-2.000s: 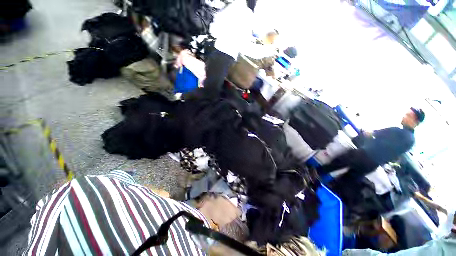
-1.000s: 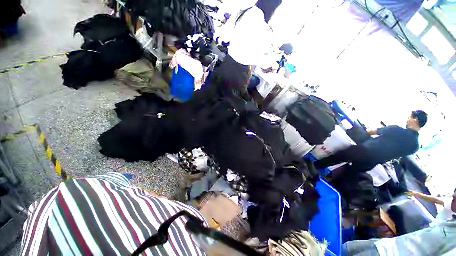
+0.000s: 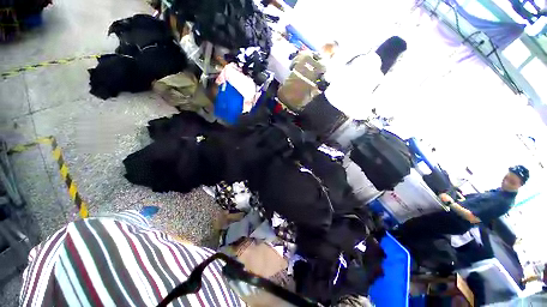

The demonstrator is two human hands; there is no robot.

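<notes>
Neither of my hands is in view. A large heap of black garments [image 3: 288,174] with thin white ties lies nearest in front of me, spreading from the floor at the left to a blue crate [image 3: 393,270] at the lower right. Below its left part lie black-and-white patterned cloth [image 3: 234,196] and a flat brown piece [image 3: 261,259]. A striped shirt [image 3: 120,258] fills the lower left; I cannot tell whose it is. A dark eyewear frame crosses the bottom edge.
More black garments [image 3: 138,57] lie on the floor at the upper left, near yellow-black tape [image 3: 69,180]. A blue crate [image 3: 228,102] stands beyond the heap. A person in dark clothes [image 3: 492,204] is at the right, a person in white [image 3: 357,81] at the top.
The person in white has moved right, showing a brown bundle. The person in dark clothes appears lower and further right, an arm stretched out. The pale sleeve at the lower right has mostly left view.
</notes>
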